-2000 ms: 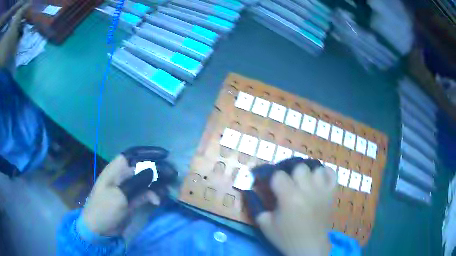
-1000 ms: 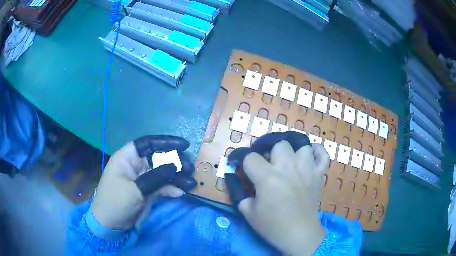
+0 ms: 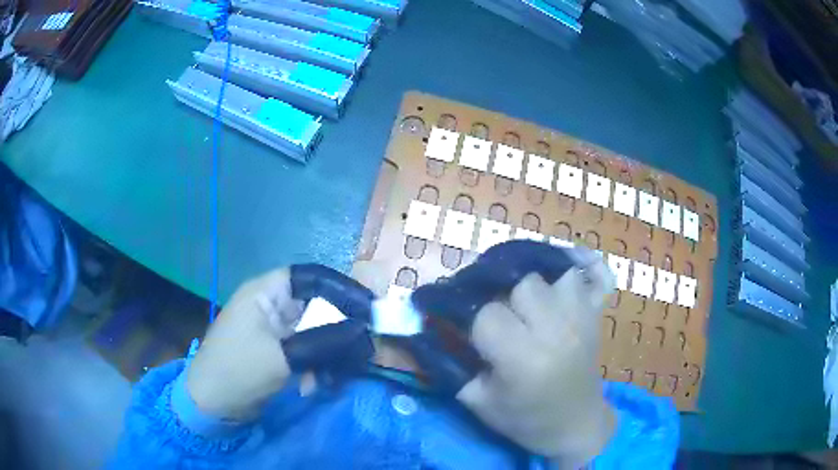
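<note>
An orange-brown fixture board [image 3: 551, 202] lies on the green mat with two rows of white insulating pads [image 3: 509, 162] in its slots. My left hand [image 3: 266, 340], with black finger cots, holds white insulating pads [image 3: 320, 315] between thumb and fingers, left of the board's lower left corner. My right hand [image 3: 537, 358], also in black finger cots, grips another white pad [image 3: 397, 315] at its fingertips, close to the left fingertips. It is blurred and covers part of the second row and the lower slots. A bit of white shows behind the pad it holds.
Silver heat sinks with teal patches [image 3: 246, 117] lie at the upper left. Plain silver heat sinks [image 3: 772, 239] stand in a column at the right. A blue cord [image 3: 217, 202] hangs at the left. Dark red-brown jigs [image 3: 69, 37] are far left; clear plastic bags [image 3: 657, 37] lie at the back.
My right hand was over the third row's left end and now holds a pad beside my left fingertips. My left hand has moved slightly right and down. The view has shifted slightly.
</note>
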